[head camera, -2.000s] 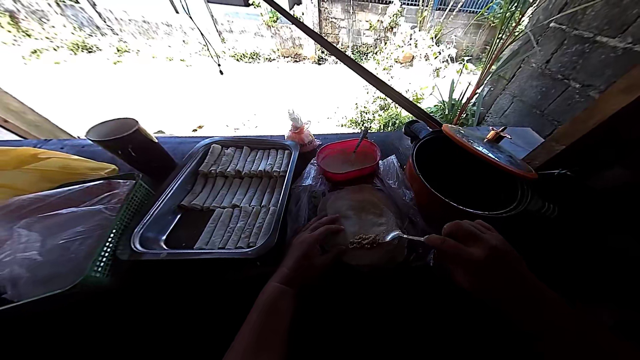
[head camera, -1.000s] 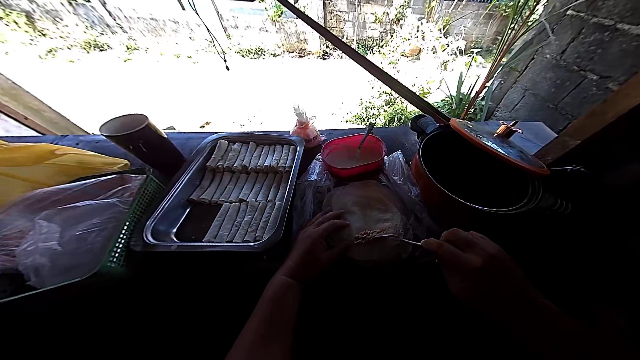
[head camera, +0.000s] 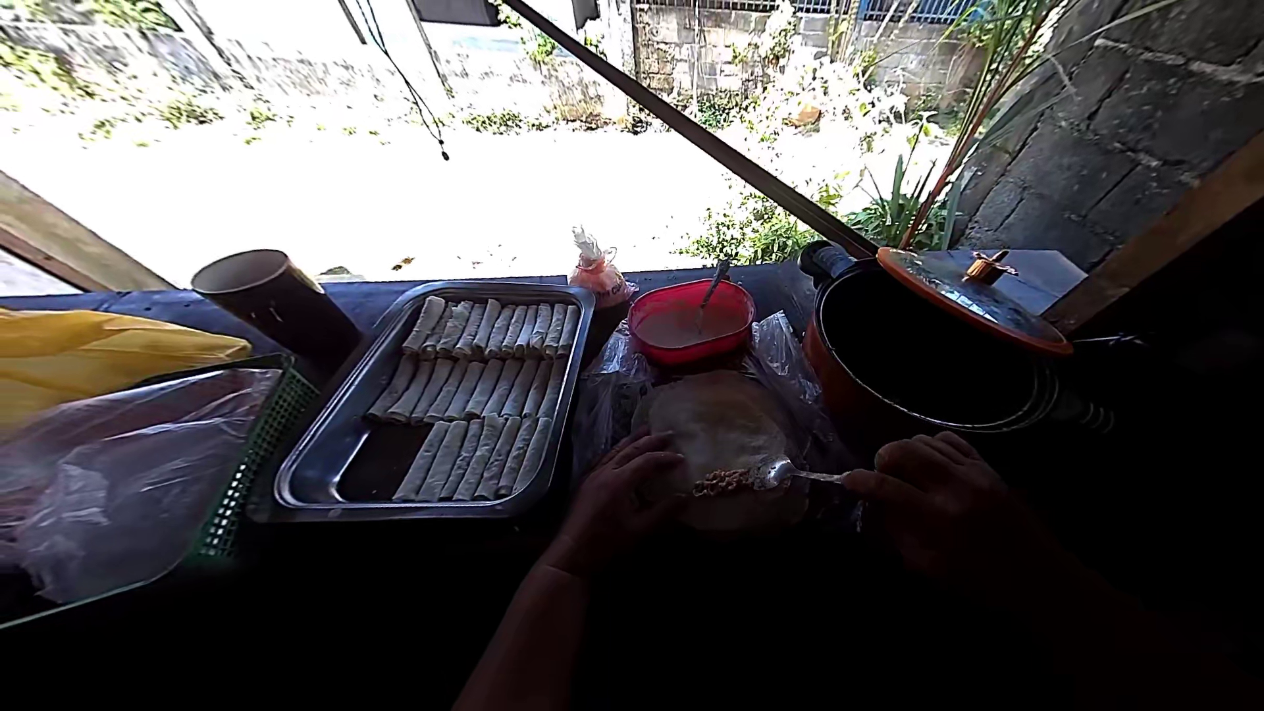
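A round, thin wrapper (head camera: 726, 420) lies on plastic in front of me, with a short row of chopped filling (head camera: 723, 482) across its lower part. My right hand (head camera: 928, 489) grips the handle of a metal spoon (head camera: 777, 472), whose bowl touches the right end of the filling. At the wrapper's left edge rests my left hand (head camera: 632, 484), fingers apart and holding nothing that I can see. Behind the wrapper stands a red plastic bowl (head camera: 691, 351) of pale liquid with a utensil in it. Rolled wrappers (head camera: 484, 390) lie in three rows in a metal tray (head camera: 331, 434) to the left.
An orange pot (head camera: 829, 365) stands close on the right, its glass lid (head camera: 973, 296) tilted on the rim. A dark cylindrical container (head camera: 281, 306), a tied plastic bag (head camera: 599, 276), a green basket (head camera: 242, 484) with clear plastic and a yellow bag (head camera: 99, 351) surround the tray.
The spoon's bowl has shifted over the filling in my right hand, and now its hollow shows at the filling's right end. My left hand has stayed at the wrapper's edge.
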